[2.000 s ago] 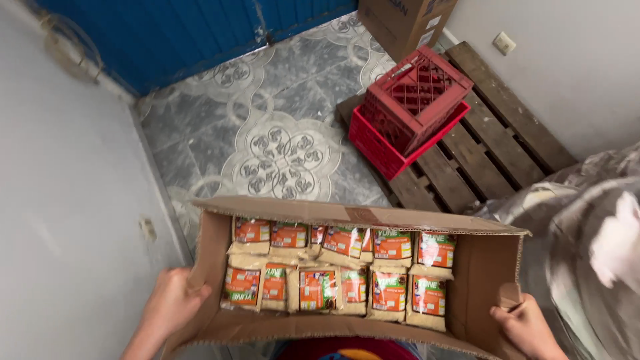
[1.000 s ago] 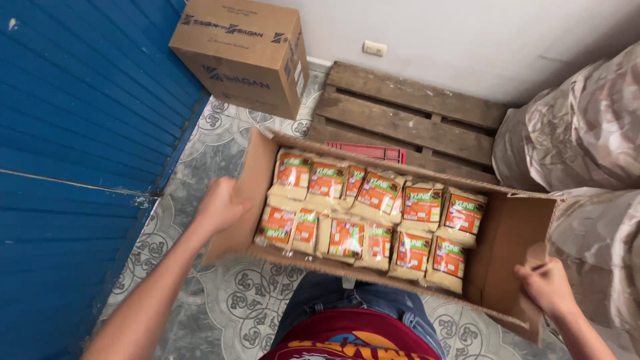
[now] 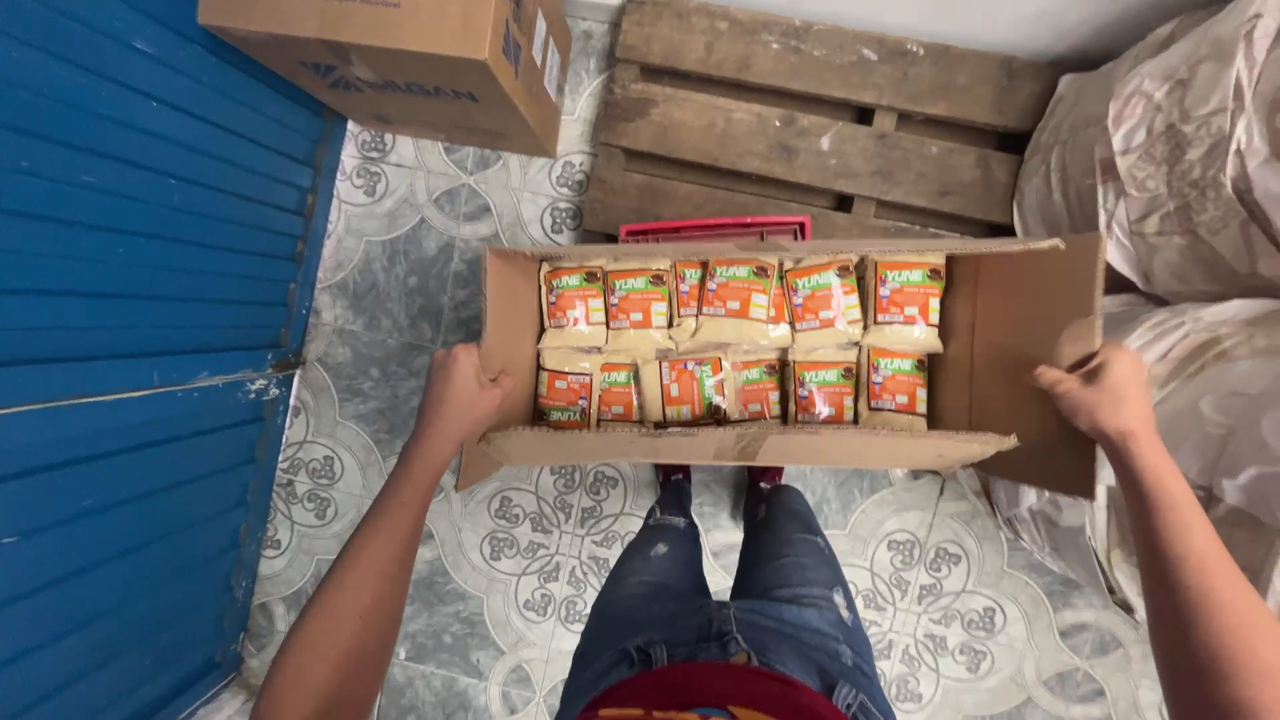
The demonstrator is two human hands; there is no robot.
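Observation:
An open cardboard box, long and shallow, is held out level over the floor in front of my legs. Two rows of small clear bags of pale powder with orange and green labels lie inside; bare cardboard shows at the box's right end. My left hand grips the left end wall, its fingers partly behind the cardboard. At the opposite end my right hand clasps the raised right flap, thumb on the inner face.
Beyond the box lies a wooden pallet, with a red plastic crate mostly hidden behind the box. A closed carton stands upper left, beside a blue metal door. Large stuffed sacks line the right side over patterned floor tiles.
The view has swung strongly across the room and down, so my legs now show. Both hands keep hold of the box, which looks tilted one second ago and nearly straight now.

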